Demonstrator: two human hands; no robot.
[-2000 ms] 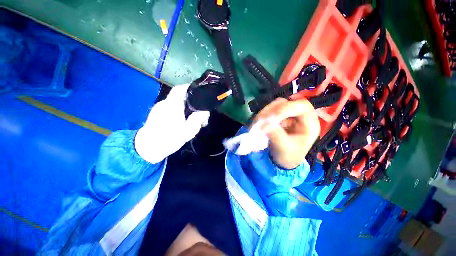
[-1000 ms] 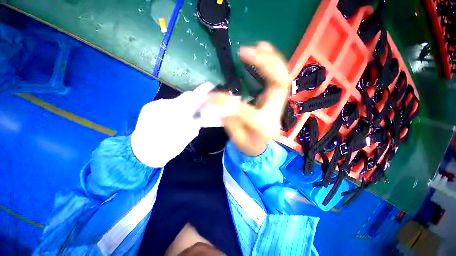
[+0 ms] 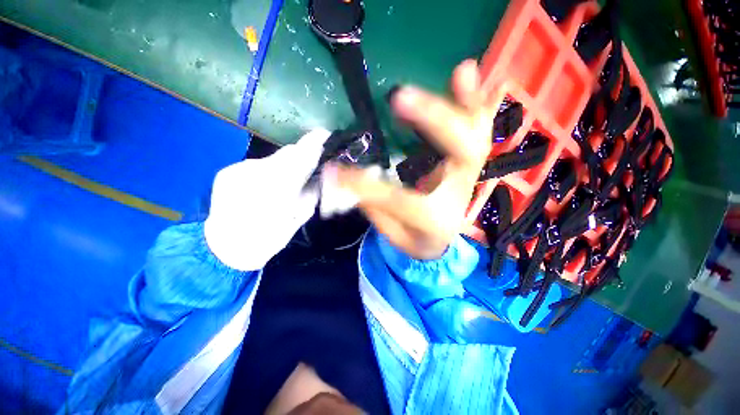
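Note:
My left hand [image 3: 264, 203] wears a white glove and holds a black smartwatch [image 3: 354, 147] at the bench edge. The watch is partly hidden by my fingers, with its shiny rim showing. My right hand [image 3: 438, 174] is blurred and lies against the watch from the right. A small white cloth [image 3: 337, 194] is under its fingers at the watch; the exact grip is blurred. A black strap [image 3: 418, 164] shows just behind my right hand.
A second smartwatch [image 3: 336, 18] lies flat beyond my hands, strap toward me. A red-orange compartment tray [image 3: 531, 61] with many black watches stands at the right. A blue line [image 3: 261, 61] and an orange tab [image 3: 251, 36] are at the upper left of the green bench.
My right hand has come left from beside the tray onto the held watch, bringing the cloth. The held watch has turned, and its orange tab no longer shows. The view has shifted slightly.

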